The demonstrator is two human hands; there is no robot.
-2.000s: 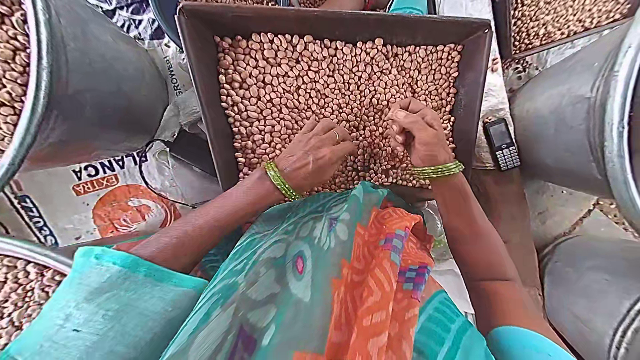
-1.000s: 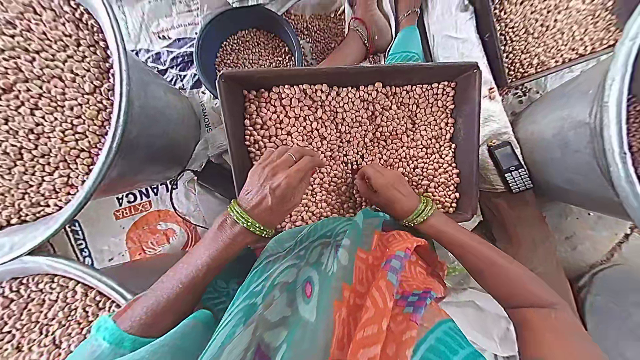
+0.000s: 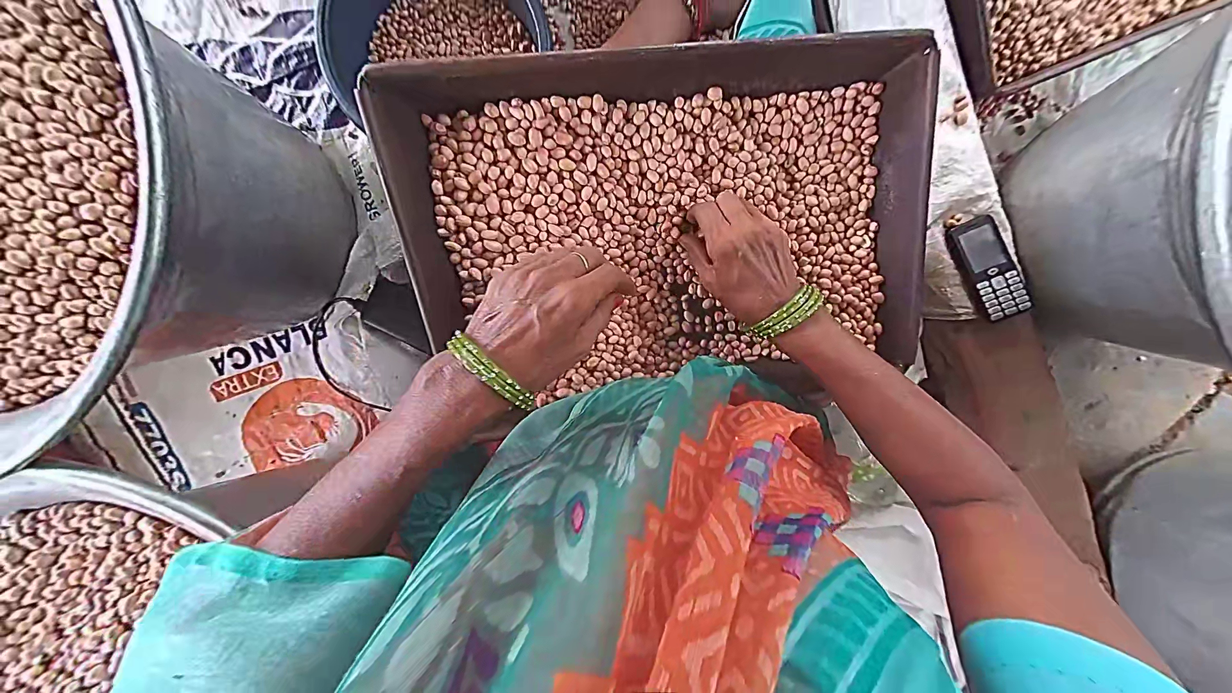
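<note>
A dark rectangular metal tray [image 3: 910, 192] lies before me, its floor covered by a layer of shelled peanuts [image 3: 568, 164]. At the tray's near left, my left hand [image 3: 549, 308] rests on the peanuts with fingers curled down; a ring and green bangles are on it. My right hand [image 3: 739, 252], also with green bangles, touches the peanuts right of centre, thumb and fingers bent together. Whether either hand holds a peanut is hidden by the fingers. A bare dark patch of the tray floor shows between and below the hands.
Metal tubs full of peanuts [image 3: 58, 212] stand at the left. More metal vessels [image 3: 1116, 192] are at the right, beside a keypad phone [image 3: 988, 267]. Behind the tray are a blue basin [image 3: 337, 48] and another person's foot [image 3: 654, 21]. Printed sacks [image 3: 192, 385] cover the floor.
My right hand has moved away from me, deeper over the peanuts, than one second ago. My left hand stays over the tray's near left part. The view has shifted and tilted.
</note>
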